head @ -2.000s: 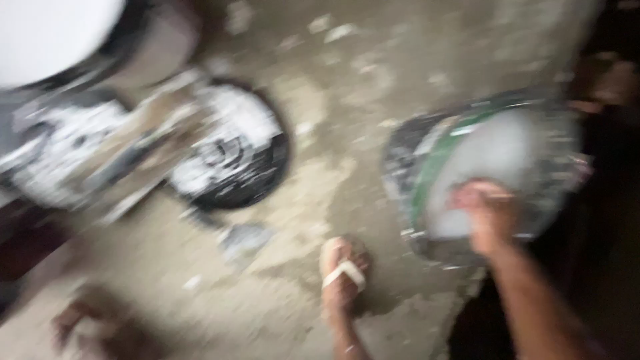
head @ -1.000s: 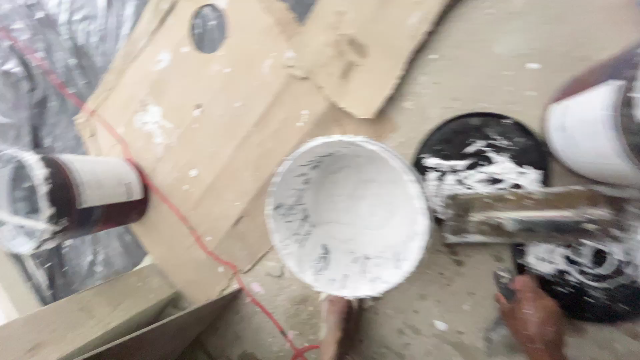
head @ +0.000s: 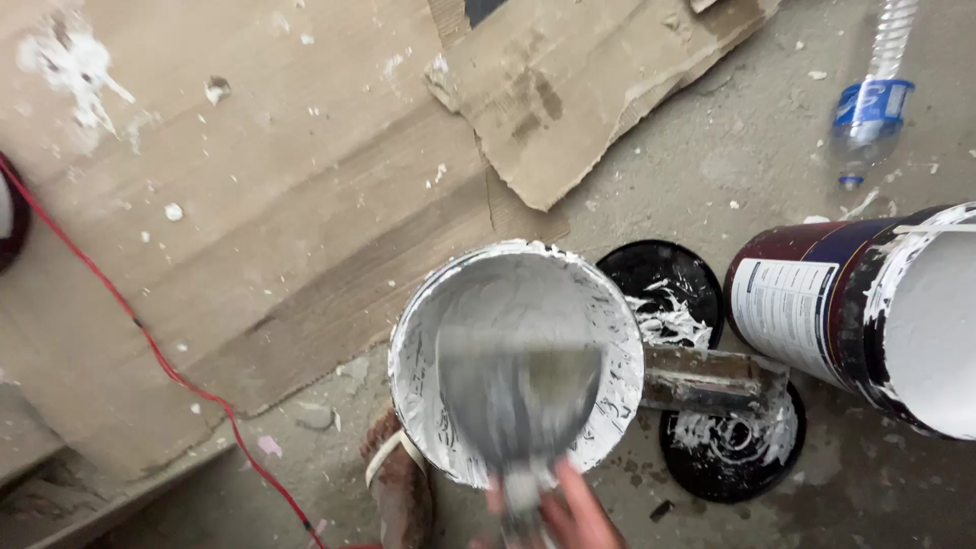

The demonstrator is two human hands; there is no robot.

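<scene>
My right hand (head: 568, 507), at the bottom centre, is closed on the handle of a wide putty knife (head: 518, 404). Motion blurs the knife, whose broad blade is over the mouth of a round bucket (head: 404, 366). White compound (head: 526, 293) coats the inside of this bucket. Right of it, a dirty metal plastering trowel (head: 709, 379) rests across two black lids, the upper lid (head: 659, 259) and the lower lid (head: 732, 480), both smeared with white compound. My left hand is not in view.
A paint pail (head: 785, 305) holding white material stands at the right, below a plastic bottle (head: 873, 114). Splattered cardboard (head: 305, 191) covers the floor on the left, crossed by a red cable (head: 156, 351). A sandalled foot (head: 400, 488) is beside the bucket.
A second ago my right hand was at the lower lid, right of the bucket; it has moved left and now holds the putty knife over the bucket's mouth. The view has shifted.
</scene>
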